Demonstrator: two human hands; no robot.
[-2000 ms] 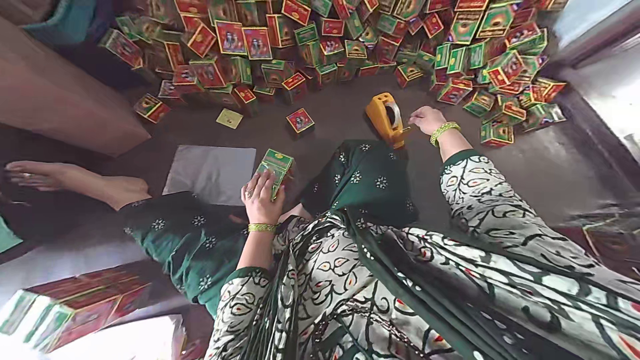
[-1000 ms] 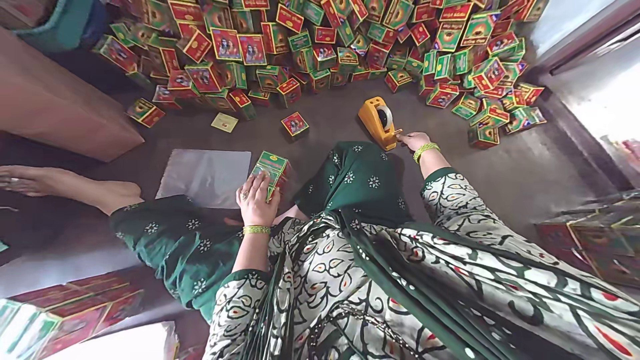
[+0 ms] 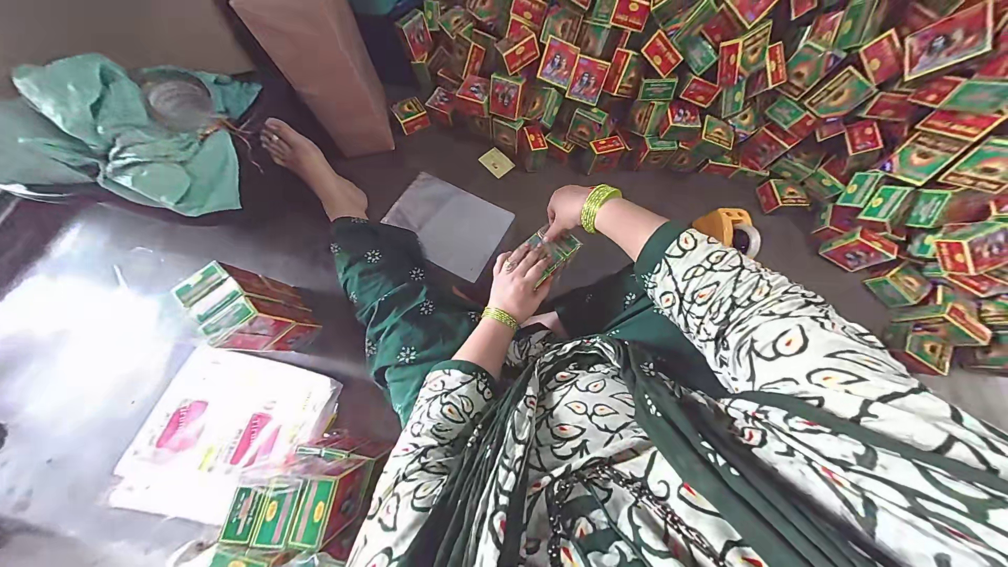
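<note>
A green and gold printed carton (image 3: 562, 253) lies in front of my lap. My left hand (image 3: 520, 282) is closed around its near left side. My right hand (image 3: 568, 211) rests its fingertips on the far end of the same carton; whether they hold a strip of tape cannot be seen. The yellow tape dispenser (image 3: 718, 226) stands on the floor beyond my right forearm, partly hidden by the sleeve. A translucent plastic sheet (image 3: 453, 224) lies flat to the left of the carton.
A large heap of red and green cartons (image 3: 661, 90) spreads across the far floor. At left are wrapped carton stacks (image 3: 246, 309), a white printed packet (image 3: 228, 429) and a green cloth or bag (image 3: 118, 134). A brown pillar (image 3: 323, 75) stands beyond my foot.
My right hand has left the tape dispenser and come over to the carton at my left hand. The view has turned to the left, showing more of the wrapped stacks.
</note>
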